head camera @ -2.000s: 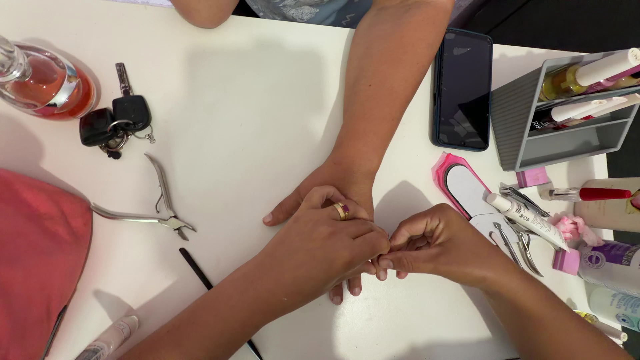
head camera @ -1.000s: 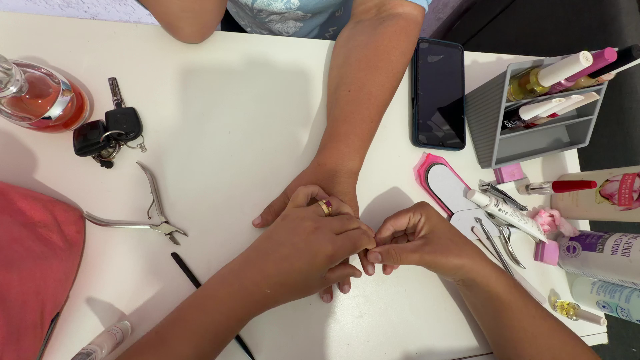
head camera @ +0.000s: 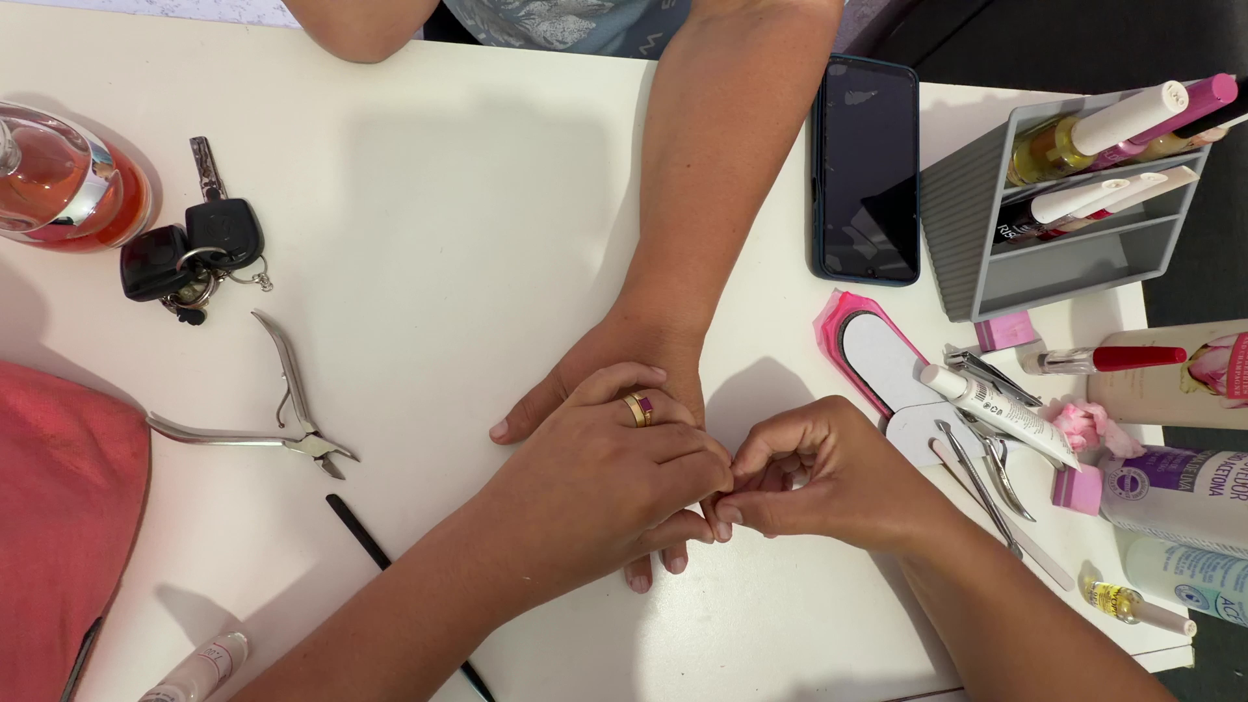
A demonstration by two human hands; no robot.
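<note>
My left hand (head camera: 604, 468), with a gold ring bearing a purple stone, lies over the fingers of another person's hand (head camera: 639, 361) and holds them. That hand rests palm down on the white table, its forearm reaching in from the top. My right hand (head camera: 819, 478) touches one of its fingers from the right, thumb and index fingertips at the nail. Whether anything thin sits between those fingertips cannot be made out. Cuticle nippers (head camera: 312, 444) lie spread left of my left hand, and a thin black stick (head camera: 361, 531) lies partly beneath my left forearm.
Left are a bottle of red liquid (head camera: 117, 195), car keys (head camera: 224, 229) and a red cloth (head camera: 68, 507). A smartphone (head camera: 866, 175) and a grey organizer with nail polish bottles (head camera: 951, 214) stand top right. Nail files (head camera: 877, 351), a white tube (head camera: 1014, 419), metal tools and remover bottles (head camera: 1170, 497) lie right.
</note>
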